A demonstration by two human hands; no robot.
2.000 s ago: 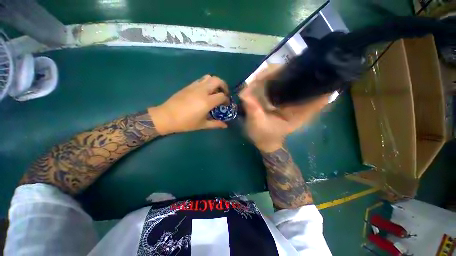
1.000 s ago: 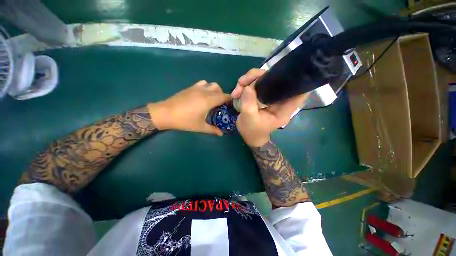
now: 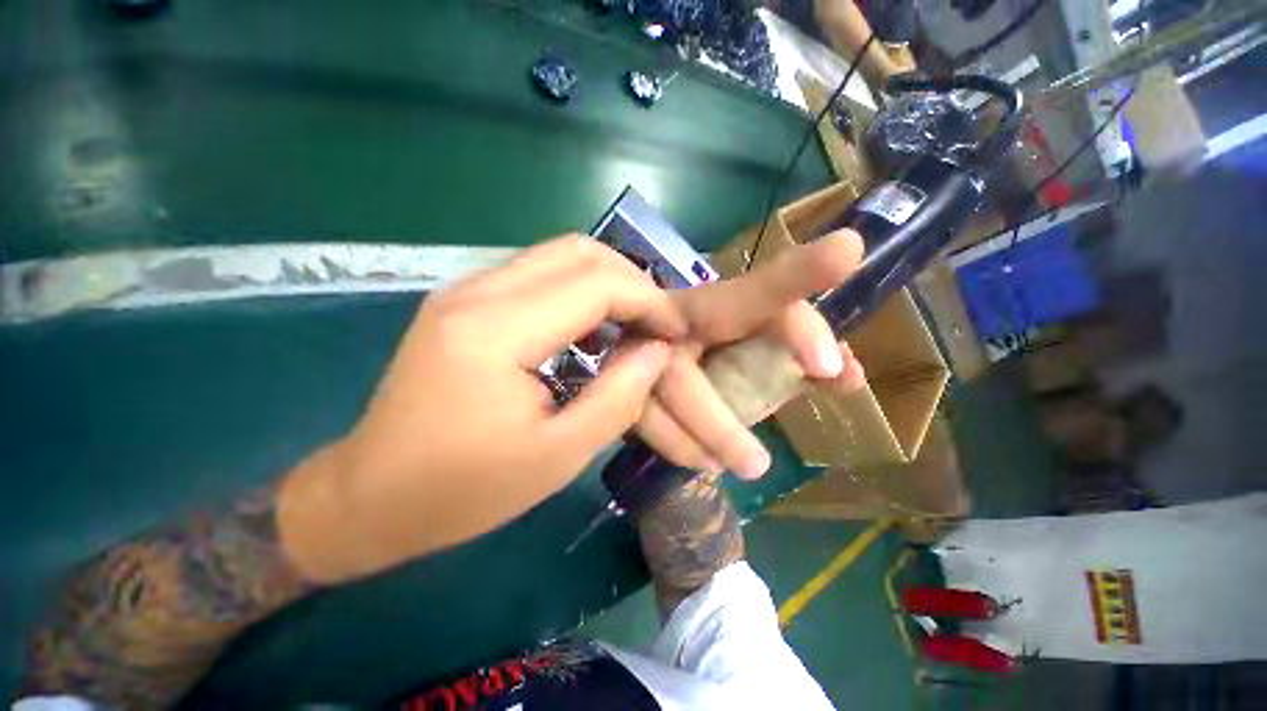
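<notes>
The black electric screwdriver (image 3: 906, 239) lies slanted in my right hand (image 3: 778, 327), which is around its beige grip. Its dark nose and thin bit (image 3: 595, 528) point down-left, towards my body. My left hand (image 3: 479, 403) is raised in front, thumb and fingertips pinched together against my right fingers. Whether something tiny is between the fingertips cannot be told. The screw feeder (image 3: 653, 239) stands behind the hands, partly covered. No round unit shows clearly under my hands.
Dark round units (image 3: 553, 79) lie on the green conveyor beyond the scuffed pale rail (image 3: 264, 278), with a cluster farther back. Cardboard cartons (image 3: 868, 417) stand at right, near a blue bin (image 3: 1028, 285) and red-handled objects (image 3: 952, 603). Another person's arm (image 3: 850, 35) shows at top.
The view has swung to the right. The screwdriver has turned from the round unit, its bit now towards me. My left hand has left the unit and risen to my right fingers.
</notes>
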